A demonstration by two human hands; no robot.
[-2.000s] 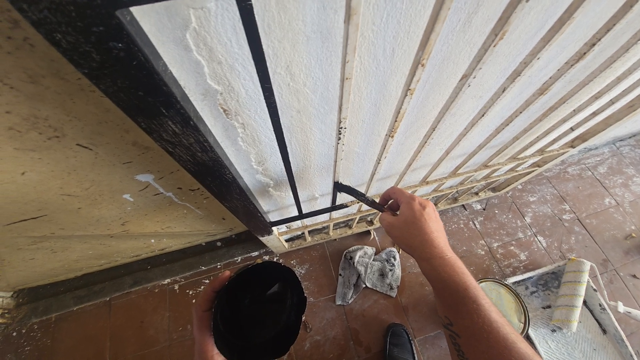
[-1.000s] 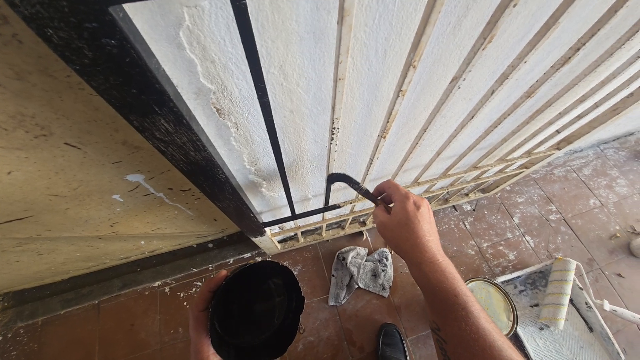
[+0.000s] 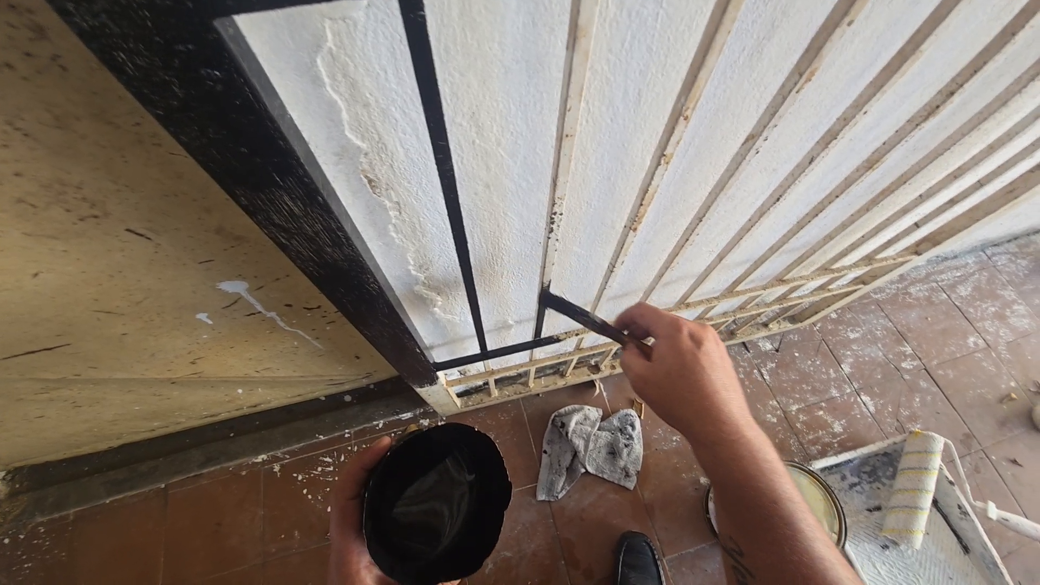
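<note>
My right hand [image 3: 678,366] grips a paintbrush [image 3: 593,318], its dark bristles touching the lower part of a cream vertical bar [image 3: 569,146] of a metal grille. Black paint covers that bar's bottom end, the bar to its left [image 3: 447,179] and part of the lower rail [image 3: 512,351]. In my left hand [image 3: 353,504], at the bottom of the view, is a round container of black paint [image 3: 439,500]. The wide frame post [image 3: 268,195] is black too. Cream paint with rusty spots shows on the bars farther right.
A stained rag [image 3: 589,451] lies on the tiled floor below the grille. At the lower right are an open can [image 3: 816,496], partly behind my forearm, and a paint tray [image 3: 877,561] with a striped roller [image 3: 914,487]. A black shoe [image 3: 638,561] shows at the bottom edge. Yellowish panel [image 3: 162,325] at left.
The brush has moved on the same bar, and its bristles, strongly bent a second ago, now look straighter. The black stretch at the bar's bottom shows more plainly. My left hand still holds the container.
</note>
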